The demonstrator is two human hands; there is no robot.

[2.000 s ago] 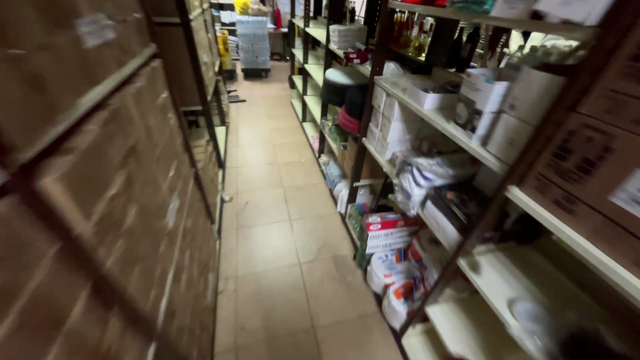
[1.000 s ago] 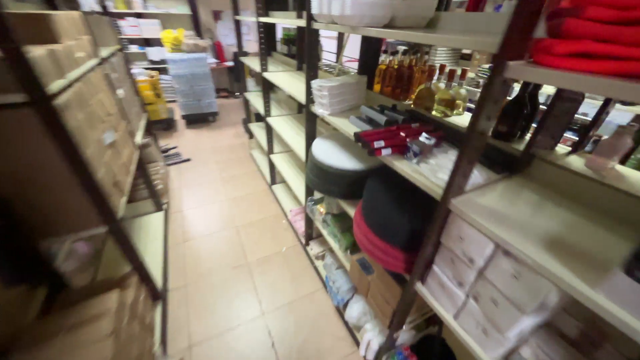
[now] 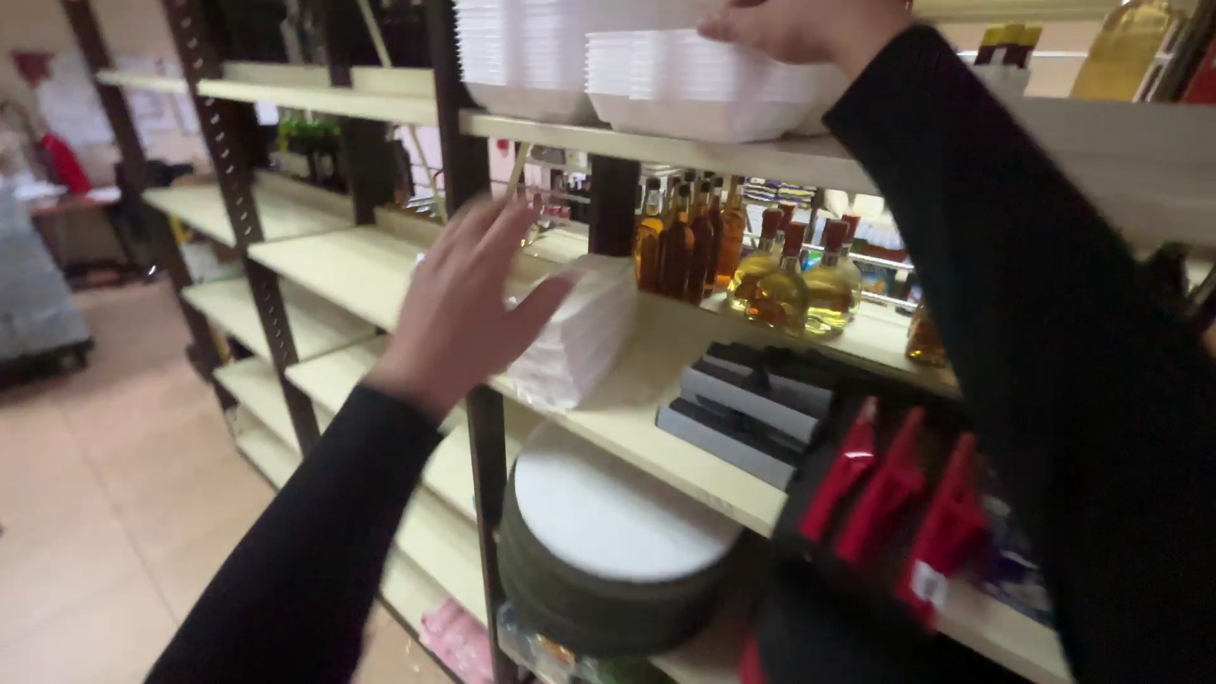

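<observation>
My left hand [image 3: 465, 299], blurred, is raised with fingers apart before the middle shelf, in front of a stack of white items in clear plastic [image 3: 584, 332]; it holds nothing that I can see. My right hand [image 3: 807, 28] reaches to the upper shelf, at the top of a stack of white foam containers [image 3: 693, 85]; its fingertips are over the stack's upper edge, and whether they grip is unclear. A second, taller white stack [image 3: 522, 57] stands to the left of it. Both arms wear black sleeves.
On the middle shelf [image 3: 655, 437] lie grey boxes [image 3: 746, 404] and red packages [image 3: 898, 484]. Behind stand amber bottles [image 3: 689, 242] and round bottles of yellow liquid [image 3: 798, 285]. Round stacked items with a white top [image 3: 617, 513] sit below. Dark metal uprights [image 3: 489, 513] divide the shelving.
Both hands have come into view, the right one up at the white containers on the upper shelf. The view has moved closer to the right-hand shelving.
</observation>
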